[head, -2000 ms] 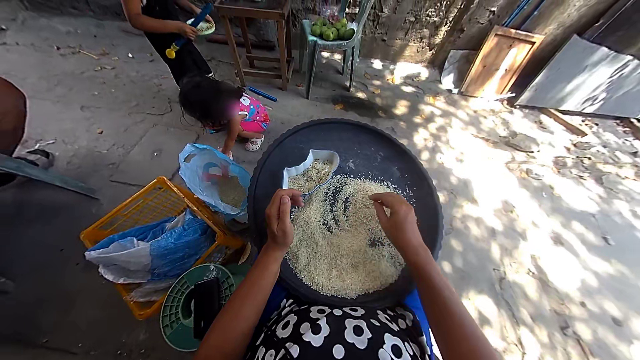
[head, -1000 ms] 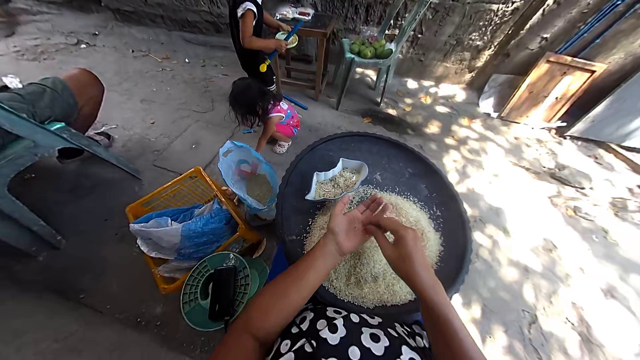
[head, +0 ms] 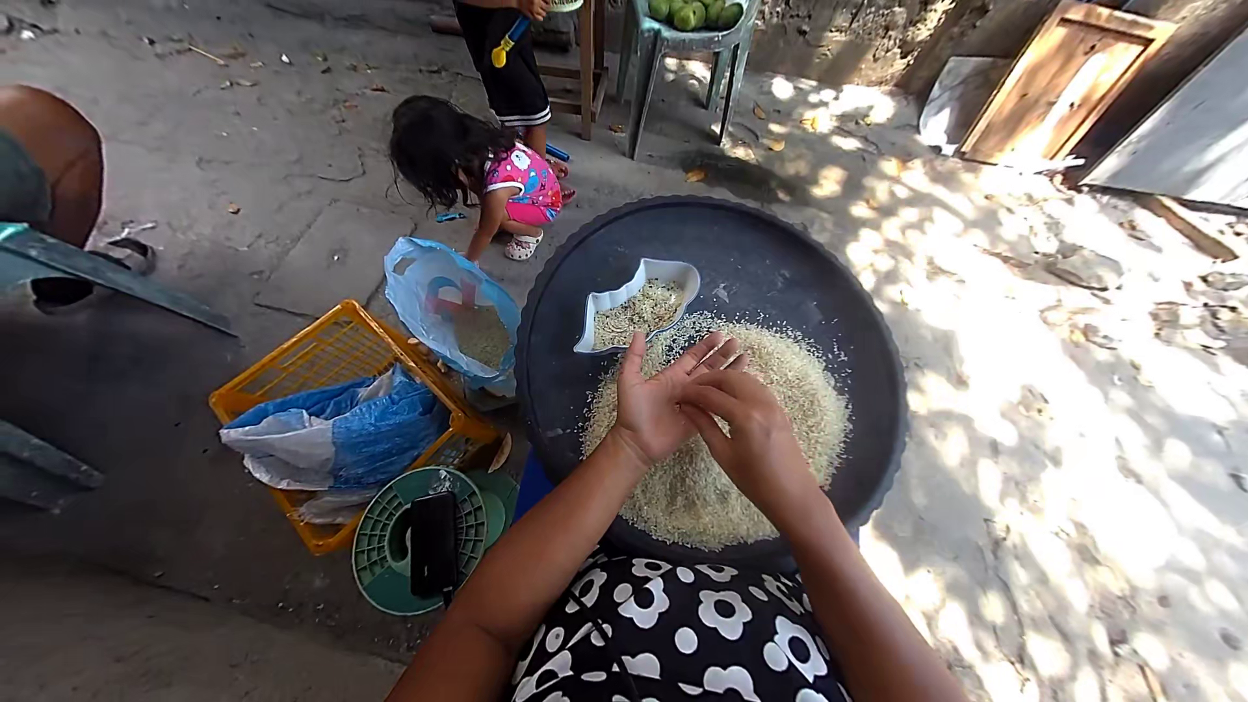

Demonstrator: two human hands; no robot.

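Note:
A round black tray with a scalloped rim rests at my lap, with a mound of rice grains spread on its near half. On the tray's far left part is a white leaf-like dish holding husk-flecked grains. My left hand is palm up above the rice, fingers spread; whether grains lie on the palm is too small to tell. My right hand reaches over that palm with thumb and fingertips close together, touching or nearly touching it. Anything pinched between them is hidden.
Left of the tray stand a blue plastic bag with grain inside, a yellow crate holding blue and white sacks, and a green spool-like object with a black phone. A person crouches by the bag; others are nearby. A chair holds green fruit.
Two seconds ago my hands were apart, the left at the white dish and the right over the rice. They have come together above the rice, my left palm turned up.

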